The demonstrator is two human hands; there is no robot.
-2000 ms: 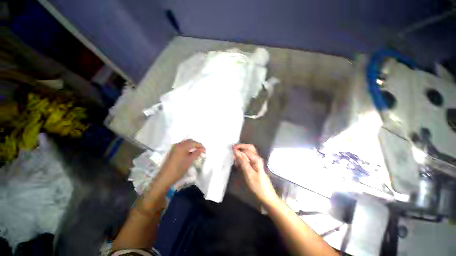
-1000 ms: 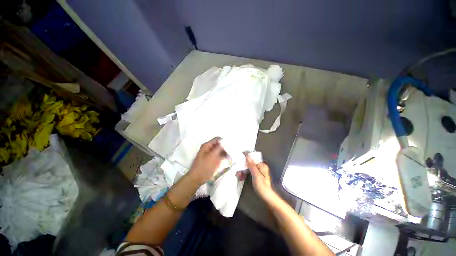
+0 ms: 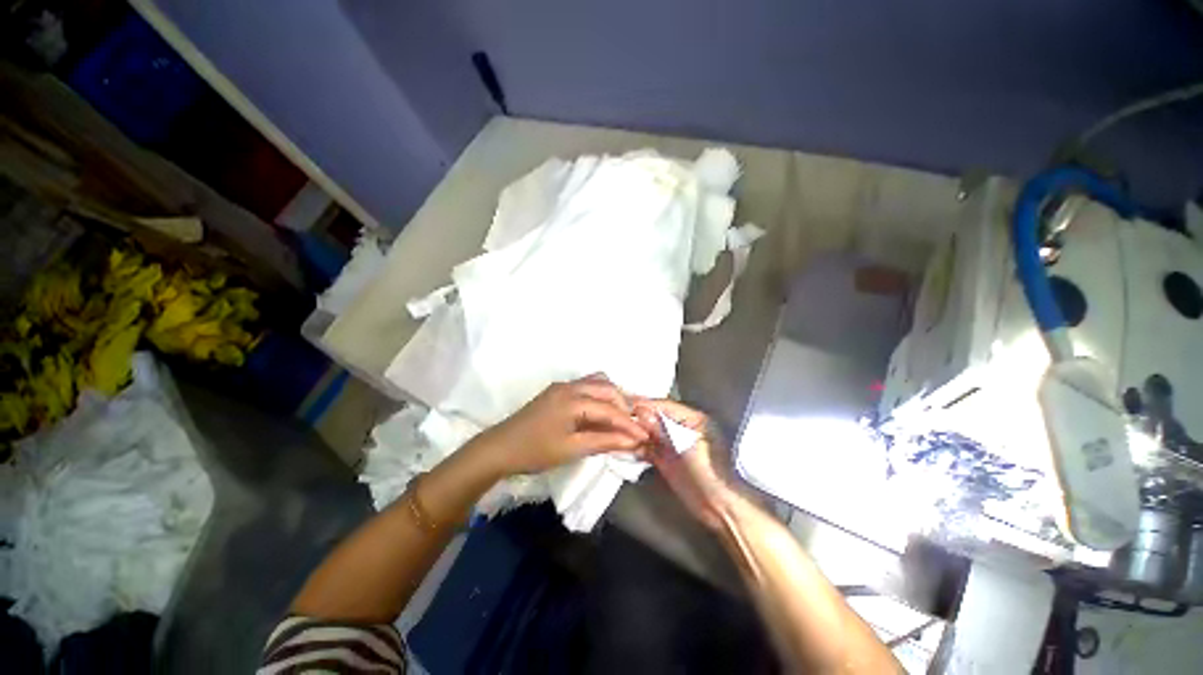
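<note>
A heap of white garment pieces (image 3: 581, 284) lies on the pale table in front of me, its near end hanging over the edge. My left hand (image 3: 581, 425) and my right hand (image 3: 683, 455) meet at the heap's near right corner. Between their fingers they hold a small white piece (image 3: 677, 433), whose pointed corner shows above the right hand. How much of it lies inside the fingers is hidden.
The overlock machine (image 3: 1135, 290) with its blue hose (image 3: 1032, 251) and the lit fabric plate (image 3: 825, 455) stand at right. Yellow cloth (image 3: 132, 310) and a white heap (image 3: 99, 495) lie at left. A purple-blue wall (image 3: 739, 66) is behind the table.
My hands were apart over the heap's near end. They have come together, and the small white piece is now pinched between them.
</note>
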